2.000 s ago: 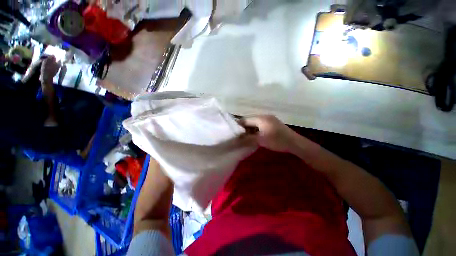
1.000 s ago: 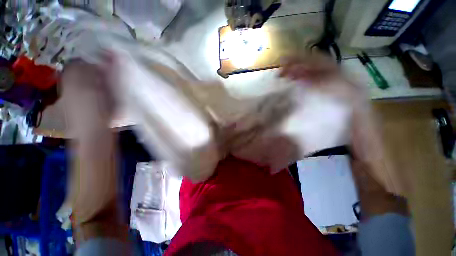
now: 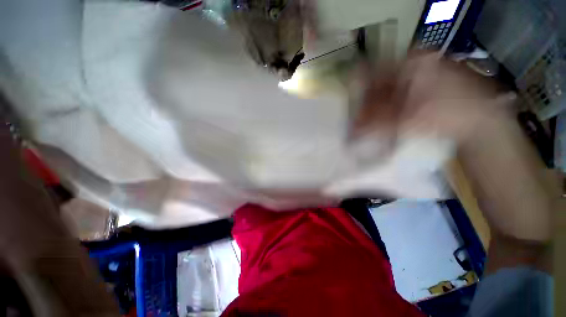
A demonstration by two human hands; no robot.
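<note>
A large pale cloth (image 3: 267,142) is spread in front of me, blurred by motion, from the left edge to below the machine. My right hand (image 3: 422,99) is blurred at the cloth's right part, its fingers appearing closed on it. My left arm (image 3: 43,241) shows as a dark blur at the left edge; its fingers cannot be made out. The sewing machine's needle area (image 3: 285,71) is behind the cloth, with the lamp glow partly covered.
A control panel (image 3: 437,28) with a lit screen is at the upper right. A red apron (image 3: 310,266) covers my lap. A blue crate (image 3: 155,272) with pale pieces (image 3: 208,278) is left of it. A white sheet (image 3: 419,247) lies right of it. A translucent basket (image 3: 543,80) is far right.
The bundled cloth has been opened out and now spreads wide, covering much of the lit needle plate. My view has turned right towards the machine. My left arm has moved to the left edge.
</note>
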